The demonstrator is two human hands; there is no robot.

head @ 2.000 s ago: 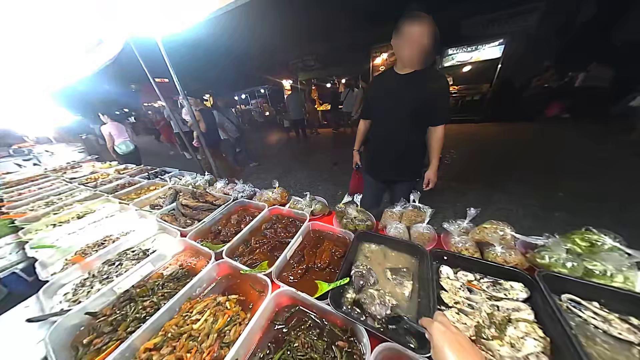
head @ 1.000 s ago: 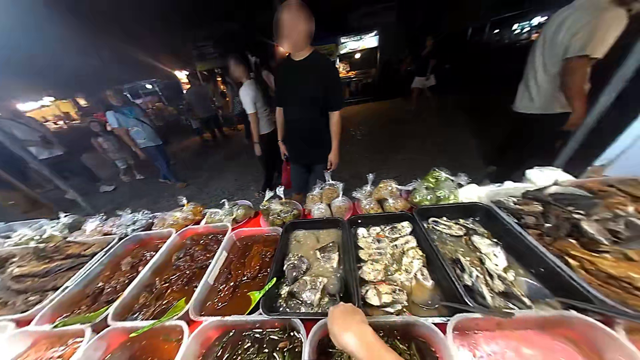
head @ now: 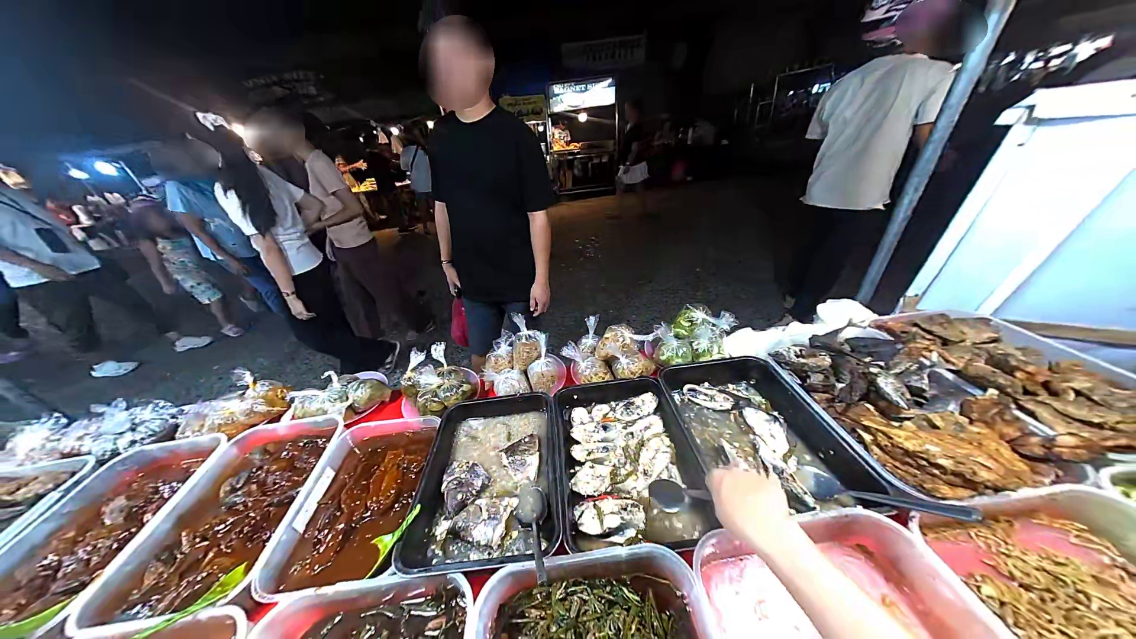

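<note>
My hand [head: 748, 504] reaches in from the lower right, over the front edge of the black trays; it looks like my right. Its fingers are near the handle end of a ladle [head: 670, 495], whose bowl lies in the middle black tray [head: 561, 479] of fish pieces in broth. Whether the fingers grip the handle cannot be told. Left of it, another ladle [head: 532, 506] rests in a black tray [head: 426, 479] of fish in cloudy broth. A third ladle [head: 923, 506] leans in the right black tray [head: 865, 457] of fish. My left hand is out of view.
Tubs of dark saucy food [head: 333, 435] stand at left, with shredded greens [head: 590, 611] in front. Tied plastic bags of food [head: 524, 355] line the far edge. Fried fish [head: 941, 444] is piled at right beside a metal pole [head: 932, 151]. A person in black [head: 493, 195] stands across the stall.
The view has swung right. My hand has moved from the front of the left black tray to the gap between the middle and right black trays. More passers-by show at left.
</note>
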